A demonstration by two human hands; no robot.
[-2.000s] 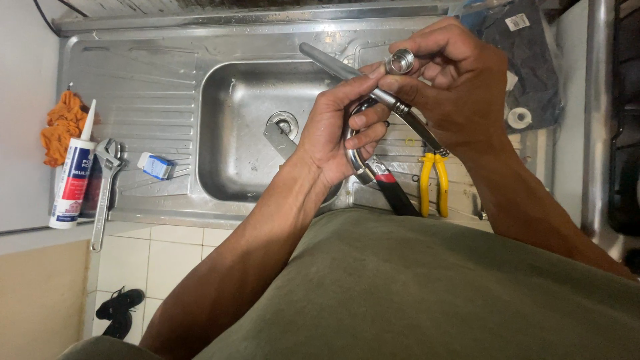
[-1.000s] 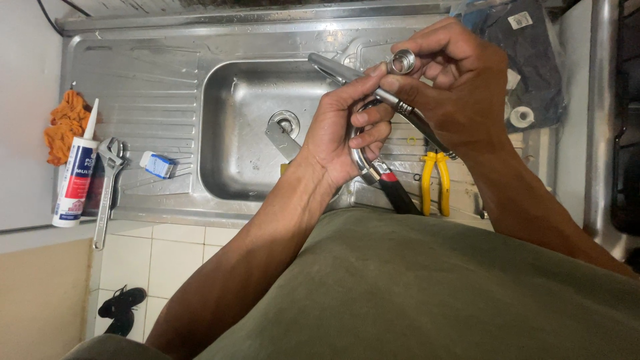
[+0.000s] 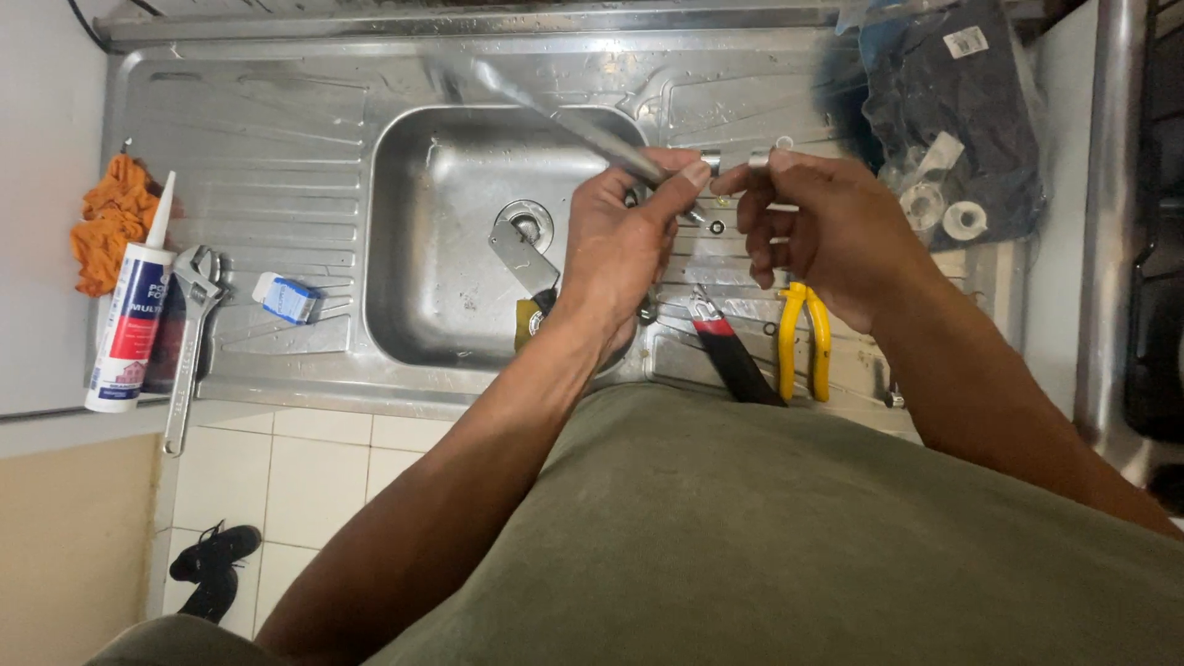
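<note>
My left hand [image 3: 615,236] is over the right edge of the steel sink basin [image 3: 444,250], closed around a long metal faucet spout [image 3: 573,129], blurred at its far end. A small chrome fitting [image 3: 710,161] shows at its fingertips. Just to the right, my right hand [image 3: 819,222] pinches a short metal ring [image 3: 758,159] between thumb and forefinger, apart from the fitting. On the drainboard below lie pliers with yellow handles [image 3: 792,342] and a tool with a red and black handle [image 3: 735,356]. A small dark-centred ring [image 3: 716,227] is between the hands.
An adjustable wrench [image 3: 191,342], a sealant cartridge [image 3: 134,324], an orange cloth [image 3: 116,222] and a blue-and-white box [image 3: 287,299] are at left. A flat metal piece [image 3: 523,257] lies in the basin. White tape rolls [image 3: 965,220] rest on a plastic-wrapped dark package [image 3: 953,111] at right.
The hands have moved apart, the right hand to the right with a short ring. The long metal piece has swung in my left hand.
</note>
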